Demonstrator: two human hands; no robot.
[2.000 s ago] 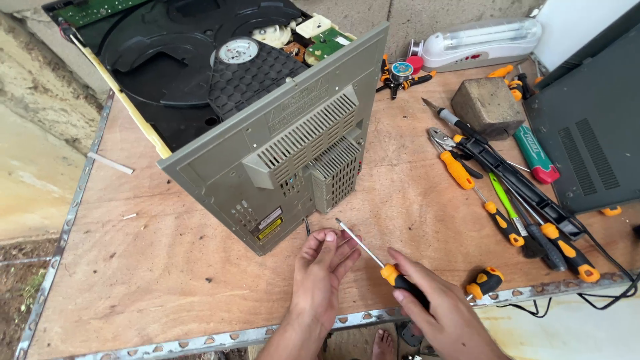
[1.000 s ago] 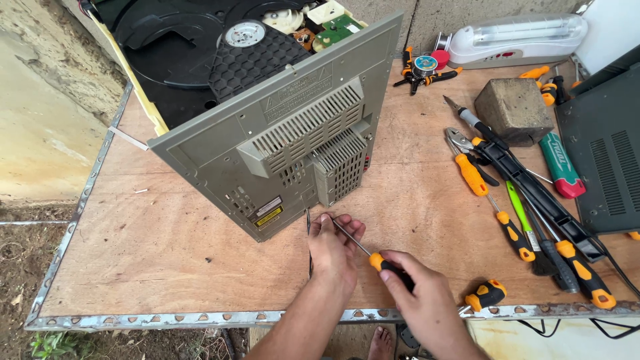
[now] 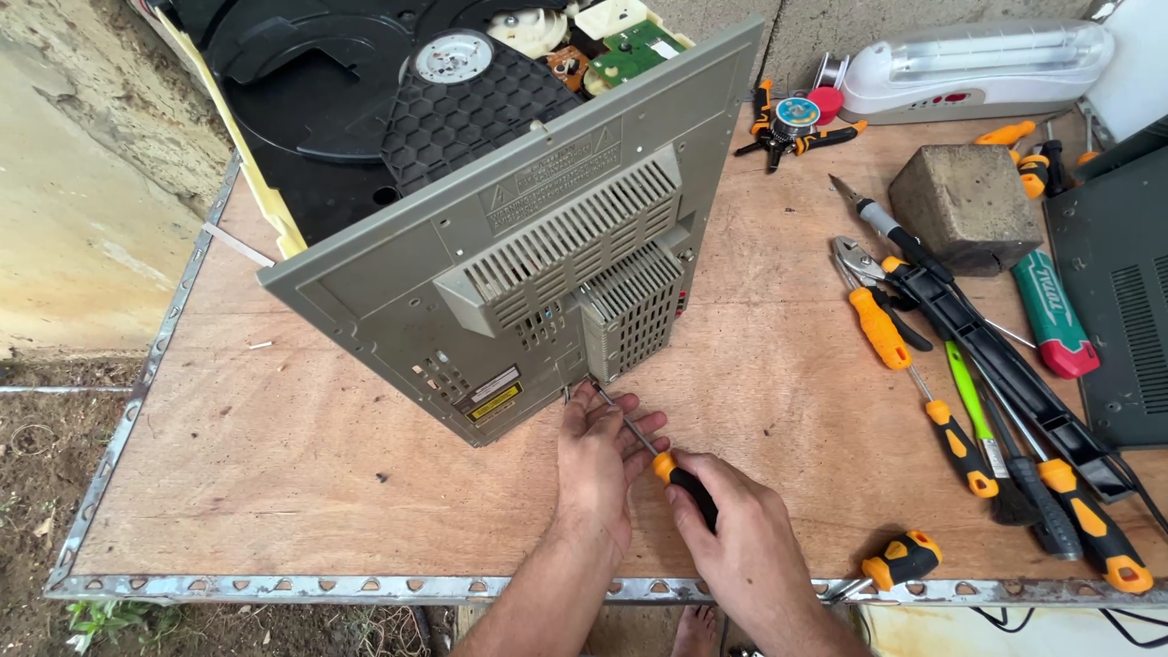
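The rear panel of a grey audio unit [image 3: 392, 301] faces me; the unit stands on the wooden table with its top uncovered, showing a black disc tray [image 3: 301, 100] and a green circuit board [image 3: 639, 53]. My right hand [image 3: 739, 520] grips the orange and black handle of a screwdriver [image 3: 680, 484]. Its tip reaches the panel's lower edge, beside the slotted housing [image 3: 634, 319]. My left hand [image 3: 598, 456] is at that same edge, fingers around the shaft near the tip; what they pinch there is hidden, though a thin dark piece shows beside them.
Along the right lie pliers [image 3: 876, 310], a soldering iron [image 3: 885, 224], a green brush [image 3: 972, 392], several screwdrivers and a stubby screwdriver [image 3: 903, 558]. Behind them are a stone block [image 3: 963, 205], a white lamp [image 3: 976, 78] and a dark grey casing [image 3: 1122, 301]. A metal strip [image 3: 365, 587] edges the table.
Two seconds ago the screwdriver tip was just off the panel, by my left fingertips; now it is at the panel's lower edge. My left hand has moved up close to that edge.
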